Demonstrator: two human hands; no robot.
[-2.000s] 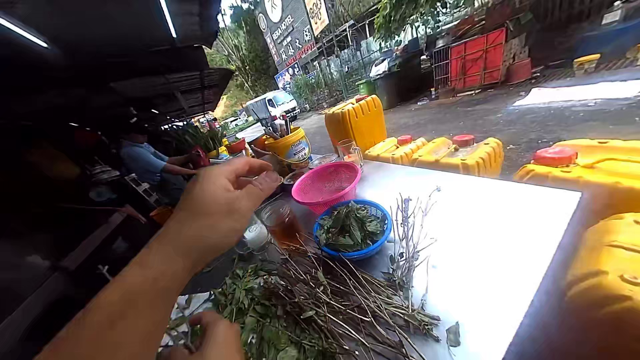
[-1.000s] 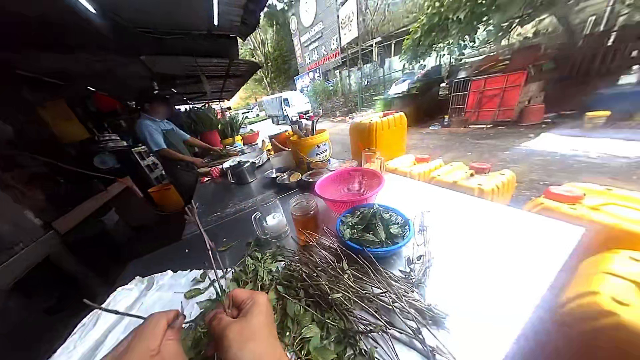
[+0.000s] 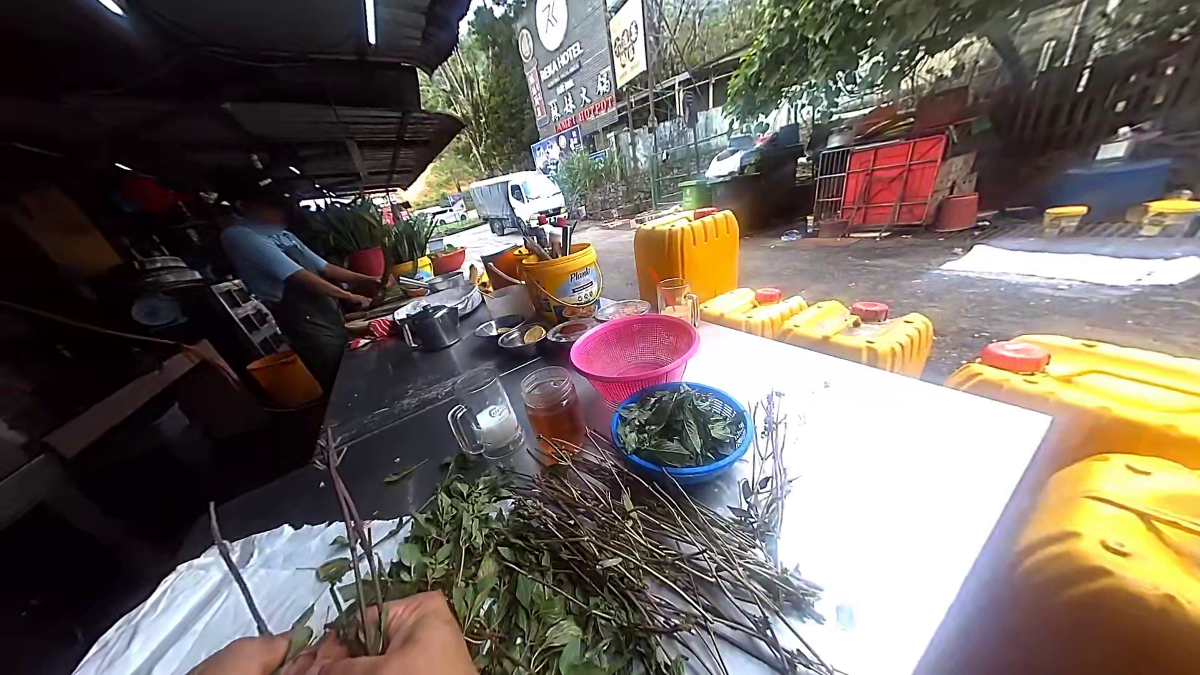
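At the bottom left, my right hand (image 3: 412, 637) is closed around upright purple-brown herb stems (image 3: 354, 525) with a few green leaves. Close beside it, partly cut off by the lower edge, my left hand (image 3: 248, 654) holds another bare stem (image 3: 236, 567). Both hands are over a white plastic sheet (image 3: 187, 609). To their right lies a heap of leafy herb sprigs (image 3: 497, 572), its thin stems (image 3: 656, 539) spreading right. Behind the heap, a blue plastic basket (image 3: 698, 473) holds picked leaves (image 3: 680, 427). A pink plastic colander (image 3: 637, 347) stands just behind it.
A glass mug (image 3: 486, 417) and a jar of amber liquid (image 3: 553, 408) stand behind the heap. Farther back are a metal pot (image 3: 433, 328), small bowls and a yellow bucket (image 3: 562, 281). Yellow jerrycans (image 3: 1106, 534) flank the metal table's right side. A person (image 3: 272, 262) works at the far left.
My right hand was raised near the pink colander two seconds ago; it is now low beside my left hand. Since one second ago both hands have stayed together on stems.
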